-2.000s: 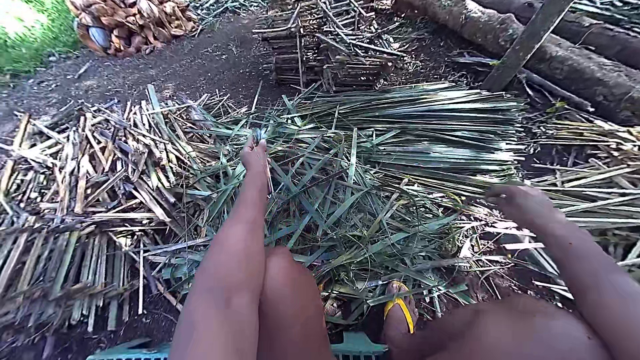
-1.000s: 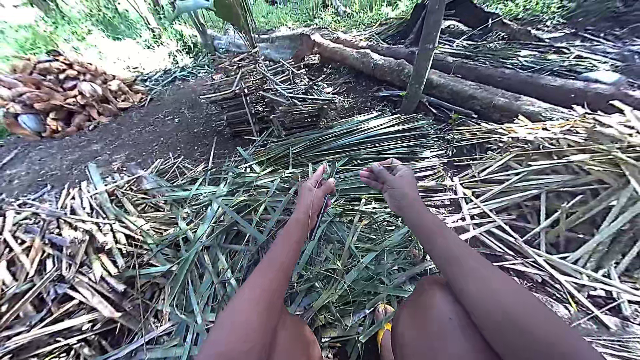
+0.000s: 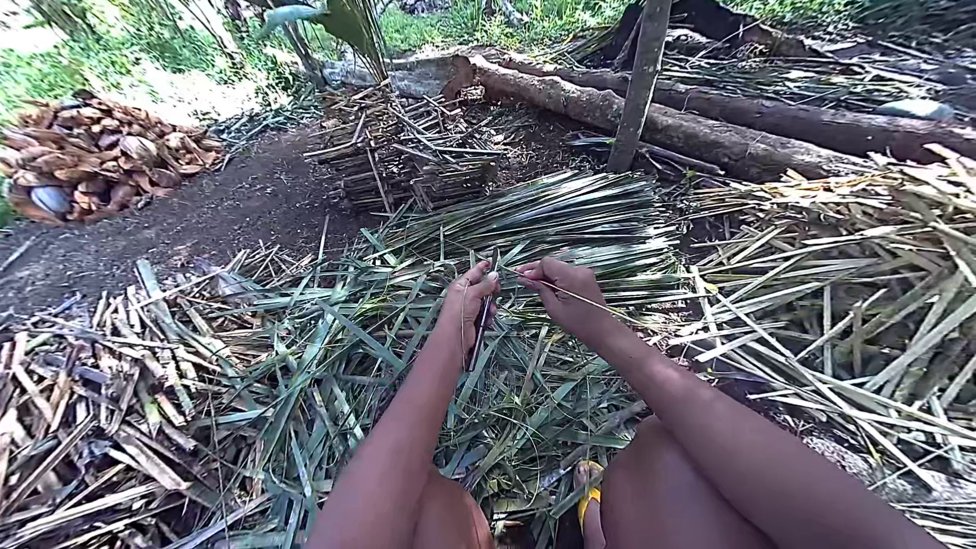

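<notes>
My left hand (image 3: 474, 297) is closed around a thin dark tool (image 3: 480, 335), perhaps a knife, which slants down past the wrist. A thin pale strand hangs beside that wrist. Close on its right, my right hand (image 3: 560, 293) pinches a thin leaf strip or midrib (image 3: 598, 305) that trails back over the wrist. Its front end reaches toward my left fingertips; whether they hold it too, I cannot tell. Loose green palm leaf strips (image 3: 358, 335) lie under both hands. Beyond them is a laid-out bundle of long green leaflets (image 3: 549, 217).
Dry cut stalks (image 3: 91, 419) cover the left ground, and pale strips (image 3: 862, 305) are heaped on the right. Farther off are a stacked pile of sticks (image 3: 404, 160), a wooden post (image 3: 640, 88), logs (image 3: 686, 130) and a heap of coconut husks (image 3: 103, 156). A yellow-strapped sandal (image 3: 589, 499) shows below.
My right hand has come in from the far right to beside my left hand, and a thin strip now shows in it. The view has tilted up.
</notes>
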